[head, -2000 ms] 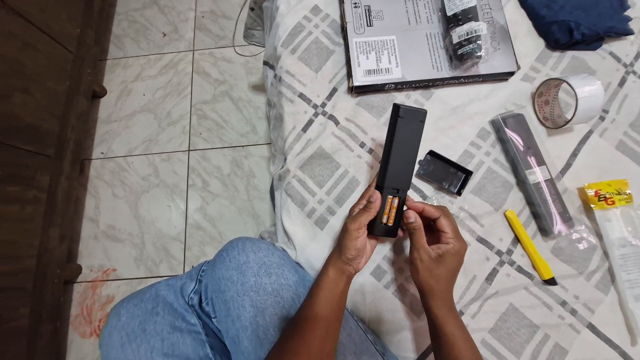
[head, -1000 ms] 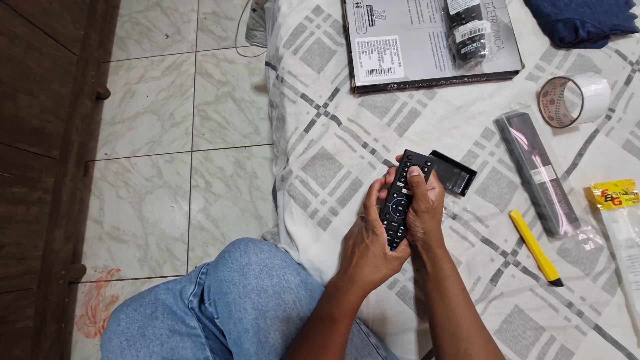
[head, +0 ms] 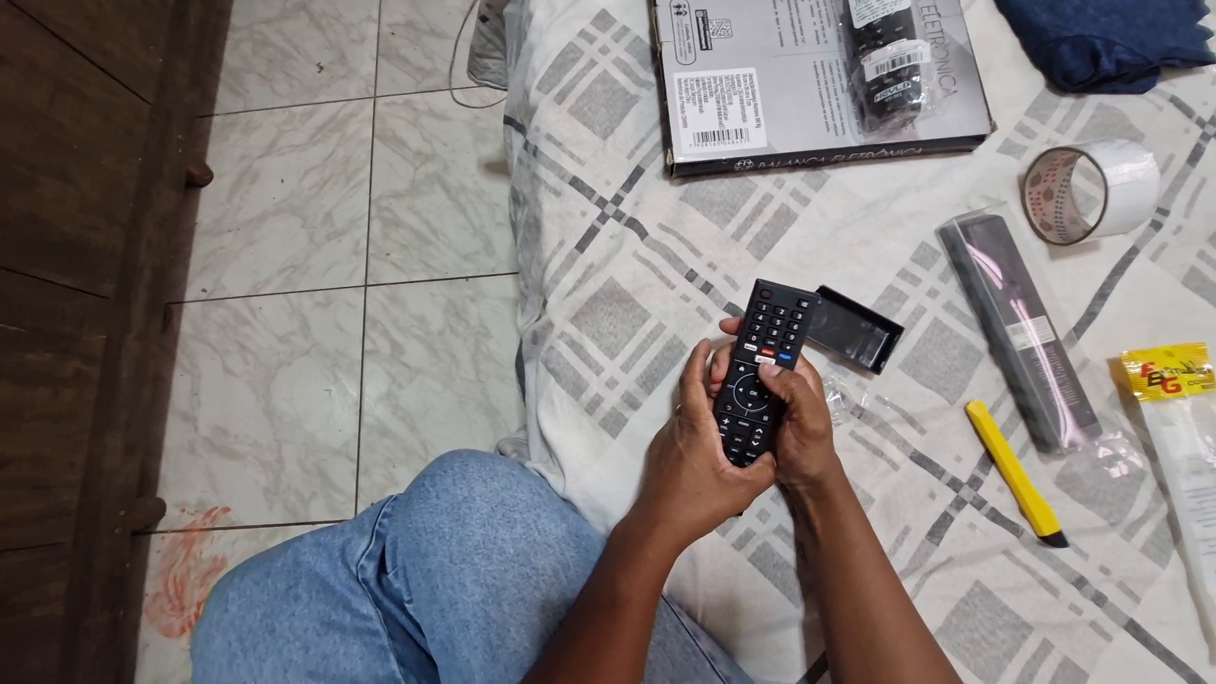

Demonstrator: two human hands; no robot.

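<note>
A black remote control is held upright with its buttons facing me. My left hand wraps its lower left side, thumb across the bottom end. On the other side my right hand grips it, with the thumb resting on the buttons near the middle. The remote's back is hidden. Just behind its upper right side lies a black plastic battery cover on the patterned cloth. A small piece of clear plastic shows beside my right hand.
A flat grey box with a plastic-wrapped black item on it lies at the back. To the right are a tape roll, a bagged dark object, a yellow utility knife, a yellow-topped plastic packet and dark blue fabric.
Two seconds ago the remote's back faced me, with batteries showing in its compartment; now its buttons face me. Since one second ago, both hands have kept hold of it.
</note>
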